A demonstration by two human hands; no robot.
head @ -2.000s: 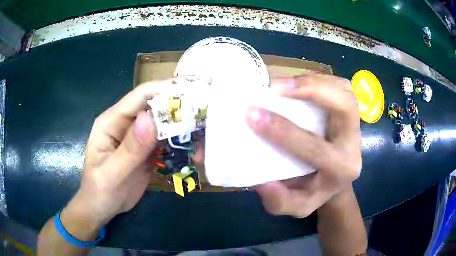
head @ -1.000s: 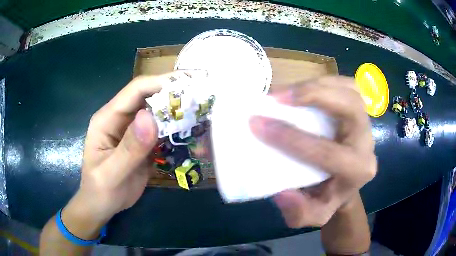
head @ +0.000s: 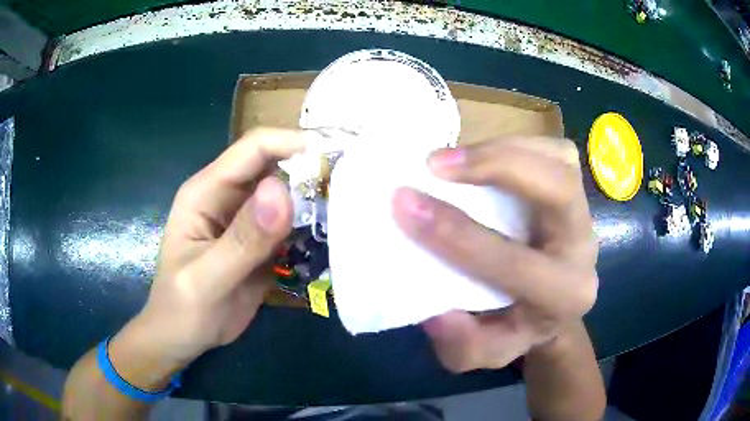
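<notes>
My left hand (head: pixel 222 238) holds a white plastic socket housing (head: pixel 304 185) with brass-coloured metal inside. A circuit board assembly (head: pixel 303 263) with orange-red, black and yellow parts hangs below the housing. My right hand (head: pixel 510 247) grips a plain white rounded-rectangular applicator or pad (head: pixel 411 255). Its left edge covers the right part of the housing and board; whether they touch is unclear. Behind the hands is a round tub with a bright white top (head: pixel 378 94) and a silvery rim. It sits in a shallow brown cardboard tray (head: pixel 510 119).
A yellow disc (head: pixel 615 156) lies right of the tray on the dark worktop (head: pixel 99 189). Several small assemblies (head: pixel 687 185) lie further right. A worn pale rail (head: pixel 329 18) runs behind, with a green surface (head: pixel 543 12) beyond carrying another assembly (head: pixel 645 10).
The white applicator has moved left and now overlaps the housing more. My left hand and the housing have shifted slightly right. An assembly has appeared on the green surface at top right.
</notes>
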